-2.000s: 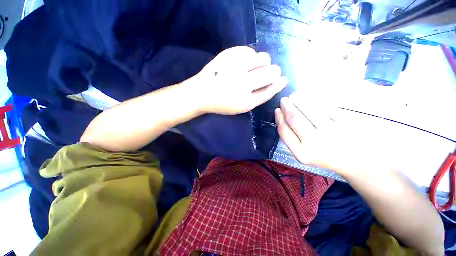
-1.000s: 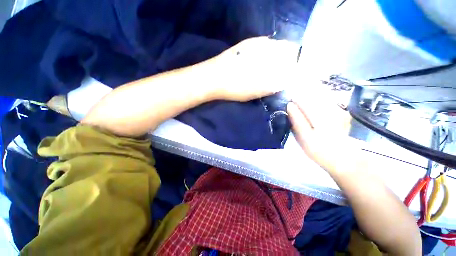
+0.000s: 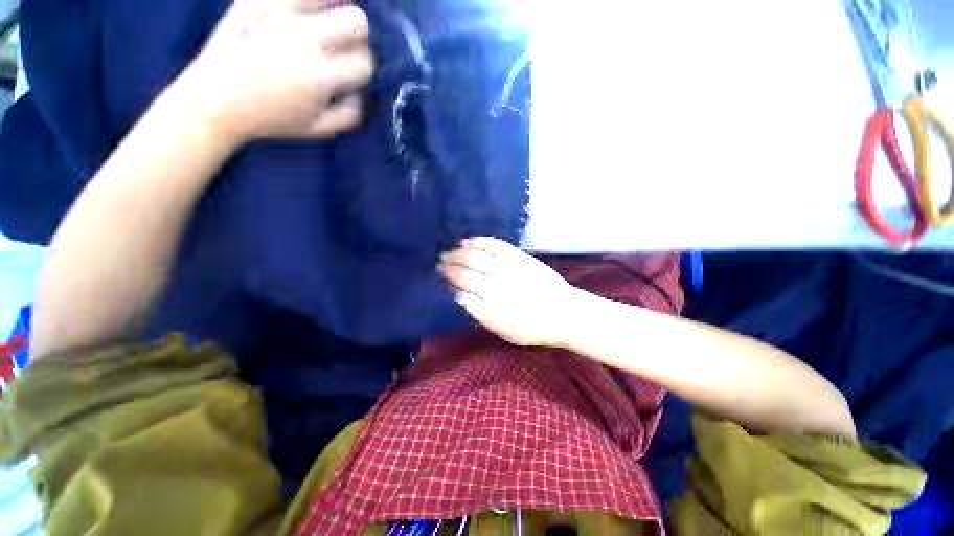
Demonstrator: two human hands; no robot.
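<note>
The dark navy garment piece lies over the left part of the table and hangs over its front edge onto the lap. Pale fraying thread shows along its cut edges. My left hand is at the upper left, fingers curled on the navy cloth, slightly blurred. My right hand is at the cloth's lower right edge near the table front, its fingertips closed on the cloth. The needle and presser foot are not in view.
The white table spans the upper right. Scissors with a red handle loop and an orange-yellow one lie at its right side. A red checked apron covers the lap, with more navy cloth at right.
Both hands have moved left, away from the machine, and the cloth with them. The view has shifted, so the machine head is out of the picture. The right hand now grips the cloth's lower edge.
</note>
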